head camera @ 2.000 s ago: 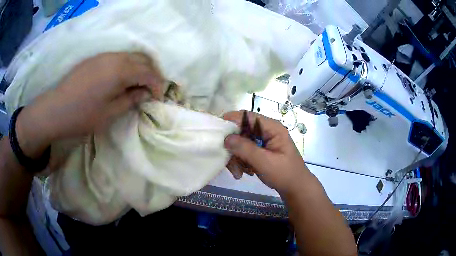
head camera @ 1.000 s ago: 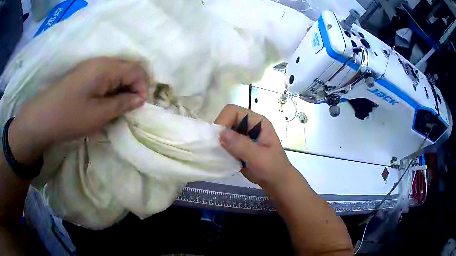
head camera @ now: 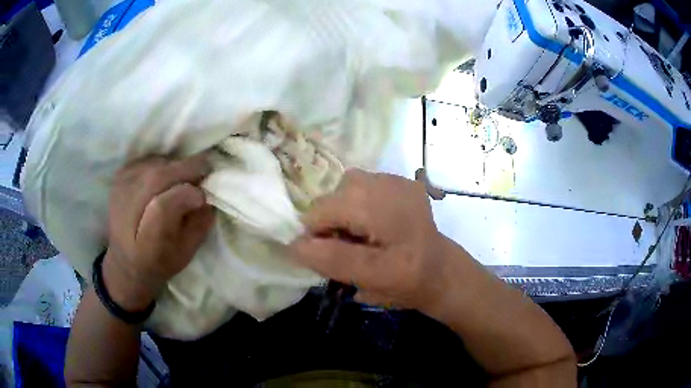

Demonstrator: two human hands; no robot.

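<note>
A large cream garment (head camera: 204,83) lies in loose folds over the left and middle of the table and hangs over its front edge. My left hand (head camera: 163,220), with a dark band at the wrist, pinches a fold of the cloth at left. My right hand (head camera: 371,239) pinches the other end of a short pale strip of cloth (head camera: 254,189) stretched between my hands. Dark blurred snips (head camera: 337,299) show below my right palm, partly hidden by the hand. Bunched inner edges of the garment show just above my fingers.
A white and blue sewing machine (head camera: 561,61) stands at the right, with a small black cloth piece (head camera: 596,126) by its needle area. A printed ruler strip (head camera: 561,285) runs along the table's front edge. A clear plastic bag (head camera: 644,303) hangs at the right end. Blue and white bags are at lower left.
My hands have come closer together on the cloth. The snips' blades, which pointed up from my right hand, now show below it. The view has shifted, so the machine sits further up and right.
</note>
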